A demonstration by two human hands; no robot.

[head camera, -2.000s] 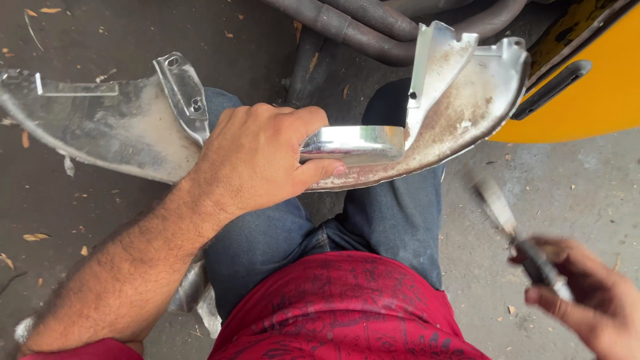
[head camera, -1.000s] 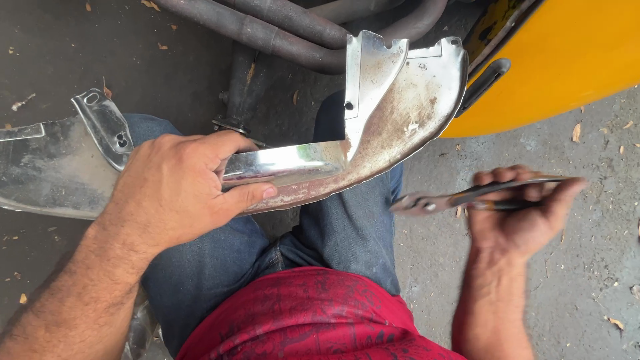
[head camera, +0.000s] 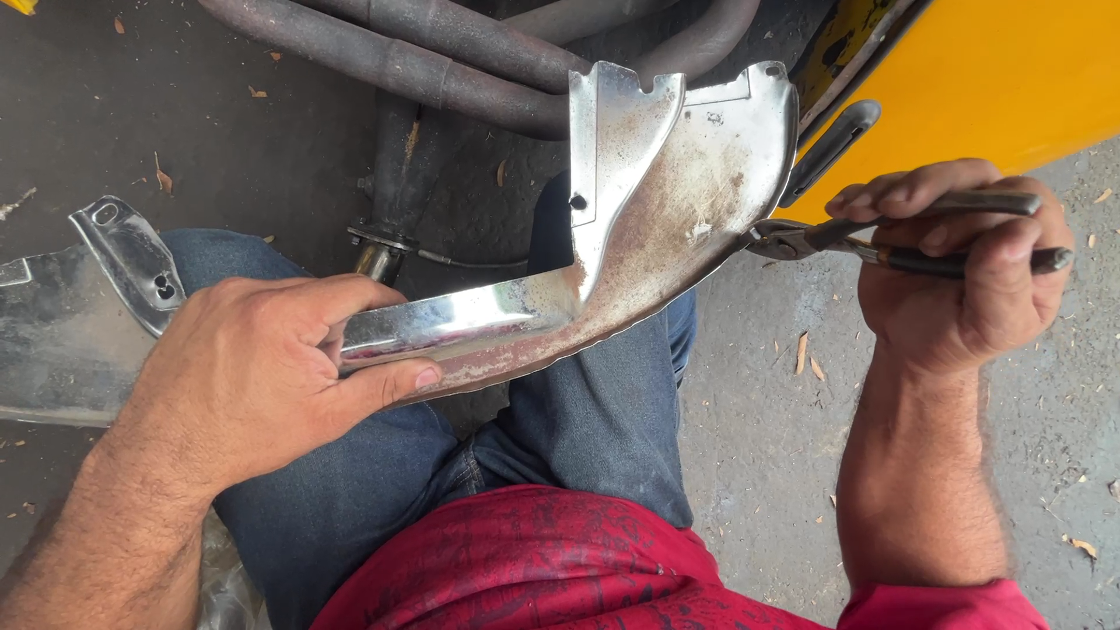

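A curved sheet-metal part (head camera: 691,175), shiny in places and rust-stained in others, lies across my thighs. My left hand (head camera: 262,376) grips its raised middle flange, thumb toward me and fingers behind it. At its left stands a metal bracket (head camera: 131,258) with holes. My right hand (head camera: 962,254) holds slip-joint pliers (head camera: 787,241) by both handles, which are spread apart. The pliers' jaws meet the part's lower right rim; whether they are clamped on it cannot be told.
Dark metal pipes (head camera: 437,57) run beyond the part, with a flanged pipe end (head camera: 381,241) between my knees. A yellow panel (head camera: 989,79) with a dark slotted piece (head camera: 831,153) stands at the upper right. Dry leaf bits lie on the concrete floor (head camera: 770,420).
My right hand has brought the pliers from away at the right to the part's right rim. My left hand has kept its hold on the flange.
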